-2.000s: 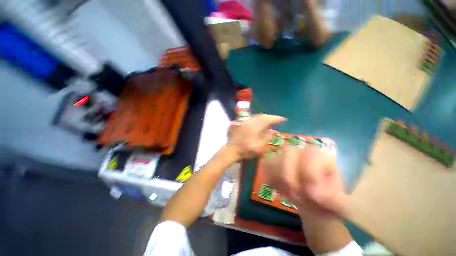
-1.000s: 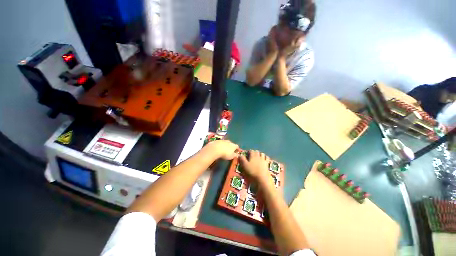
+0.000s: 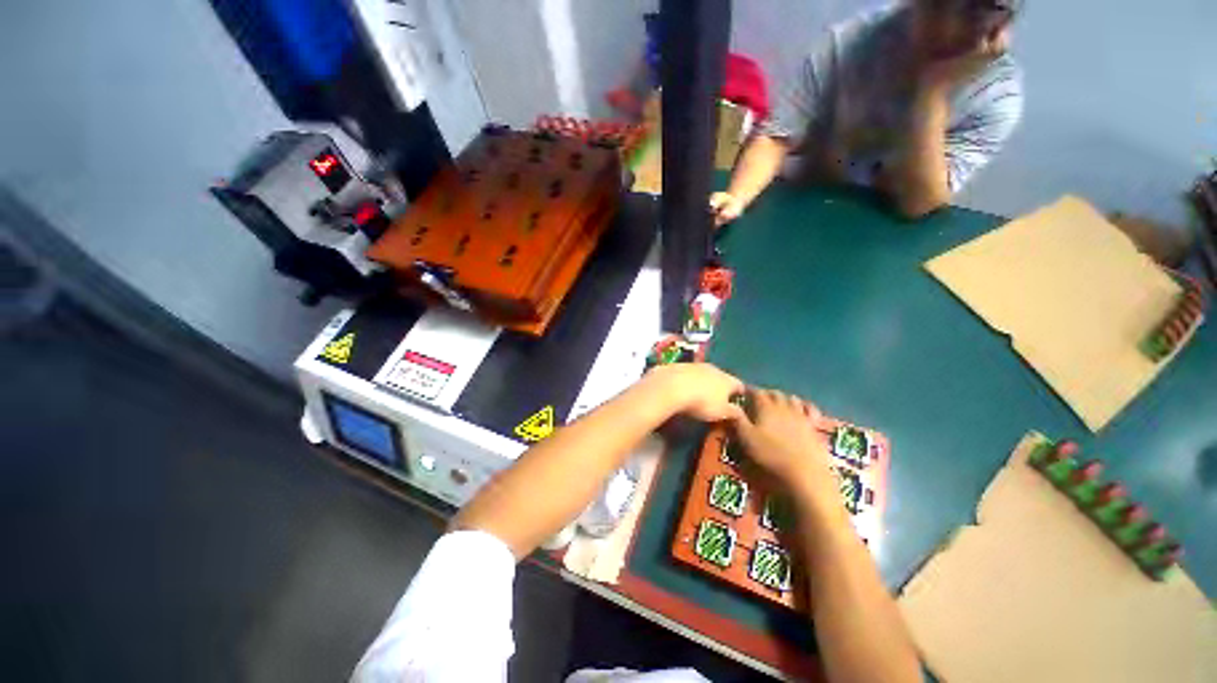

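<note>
An orange-brown loading fixture (image 3: 691,527) lies on the green mat in front of me, with green square circuit boards (image 3: 727,494) in its pockets. My left hand (image 3: 703,391) is at the fixture's far left corner, fingertips bent down. My right hand (image 3: 778,430) lies over the fixture's far edge, beside my left hand, and its forearm covers part of the fixture. The fingertips of both hands meet over the far row; whether they hold a small part cannot be seen.
The benchtop machine (image 3: 441,447) stands left, bearing another orange-brown fixture (image 3: 514,220). A black post (image 3: 689,160) rises beside it. Cardboard sheets (image 3: 1054,587) with rows of assemblies (image 3: 1105,507) lie right. Red-and-white items (image 3: 705,304) sit by the post. A person (image 3: 921,107) is opposite.
The view has swung, so the bench and machine sit further right in the picture. Both hands remain at the fixture's far left corner. The person opposite has lowered one arm towards the post.
</note>
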